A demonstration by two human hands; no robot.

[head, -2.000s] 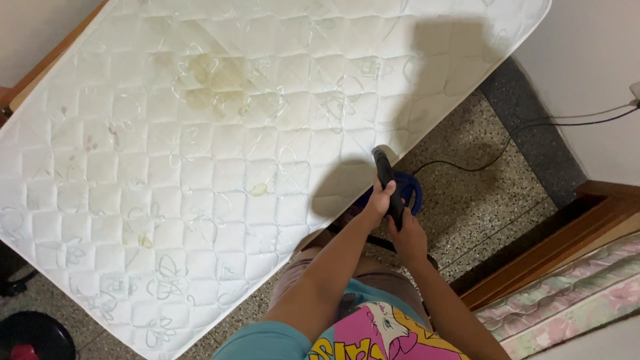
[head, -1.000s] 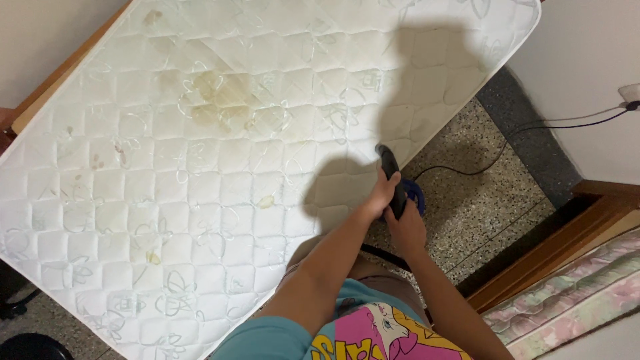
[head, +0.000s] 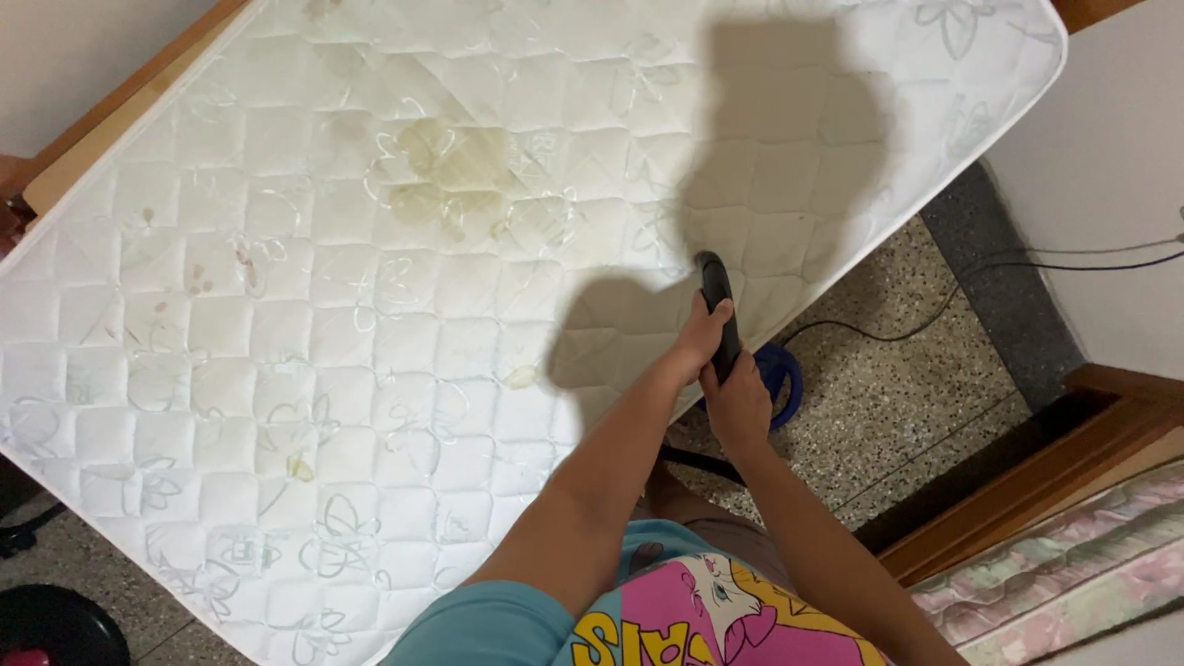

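Observation:
Both hands hold a black vacuum cleaner wand (head: 719, 301) over the near right edge of a white quilted mattress (head: 444, 370). My left hand (head: 705, 335) wraps the wand's upper part. Below it, my right hand (head: 742, 402) grips the lower end. The wand's tip is over the mattress; whether it touches the fabric is hard to tell. Yellow-brown stains (head: 453, 166) mark the mattress's upper middle, with smaller spots to the left. A dark hose (head: 703, 462) shows beneath my arms.
A round blue object (head: 786, 384), partly hidden, is on the speckled floor (head: 888, 370) beside the mattress. A black cable (head: 869, 336) runs toward the right wall. A wooden frame (head: 1027, 481) and a floral mattress (head: 1064, 564) lie at lower right. A black round object (head: 60, 624) is at lower left.

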